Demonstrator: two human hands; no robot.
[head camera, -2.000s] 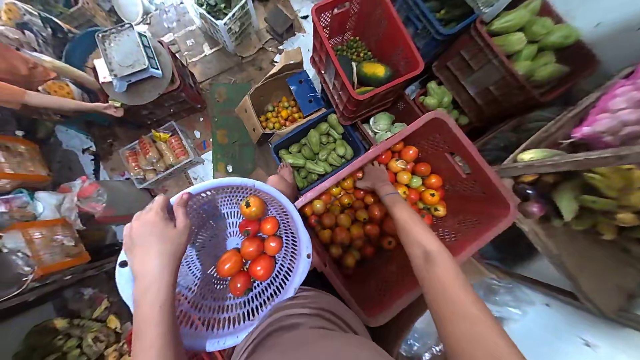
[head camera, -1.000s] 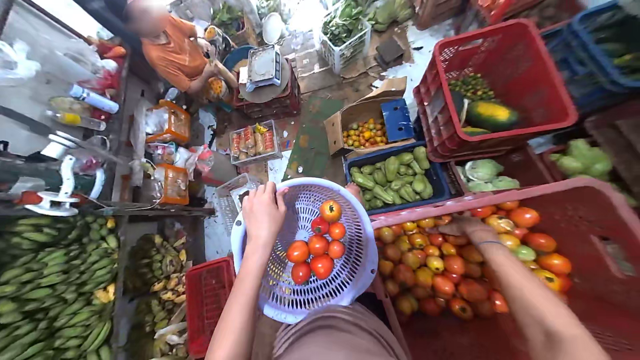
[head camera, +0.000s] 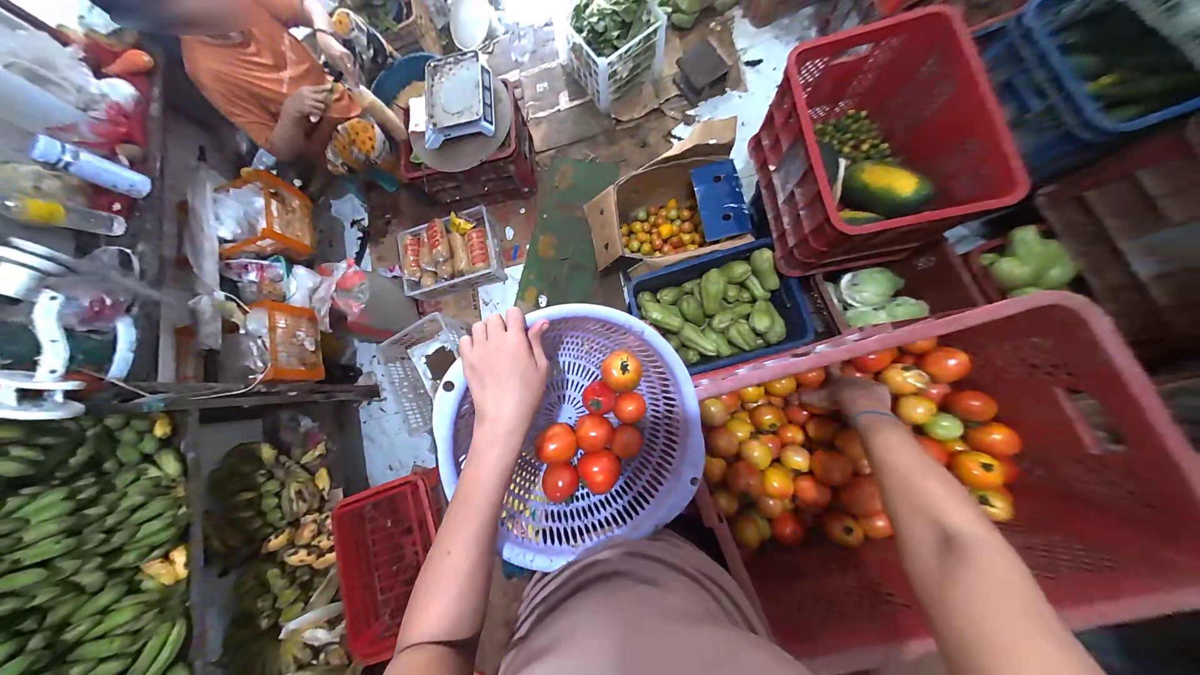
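Note:
My left hand (head camera: 504, 361) grips the rim of a round lavender plastic basket (head camera: 675, 422), its fingers over the upper left edge. Several red and orange tomatoes (head camera: 593, 433) lie inside, bunched around the middle and right. On the right, my right hand (head camera: 847, 396) reaches down among the tomatoes in a large red plastic crate (head camera: 1097, 525). Its fingers are partly hidden between the fruit, so whether they hold one cannot be told. Yellow, orange and red tomatoes (head camera: 778, 459) fill the near left part of this crate, and one green tomato (head camera: 943, 427) lies among them.
Beyond stand a blue crate of green chayotes (head camera: 712, 309), a cardboard box (head camera: 605, 225) of small tomatoes and a red crate (head camera: 994, 122) with a squash. A weighing scale (head camera: 459, 98) rests near a seated person (head camera: 244, 75) in orange. Green bananas (head camera: 84, 544) lie at the lower left.
The view has shifted since two seconds ago, showing more of the left side. My left hand stays on the basket rim and my right hand stays among the crate's tomatoes.

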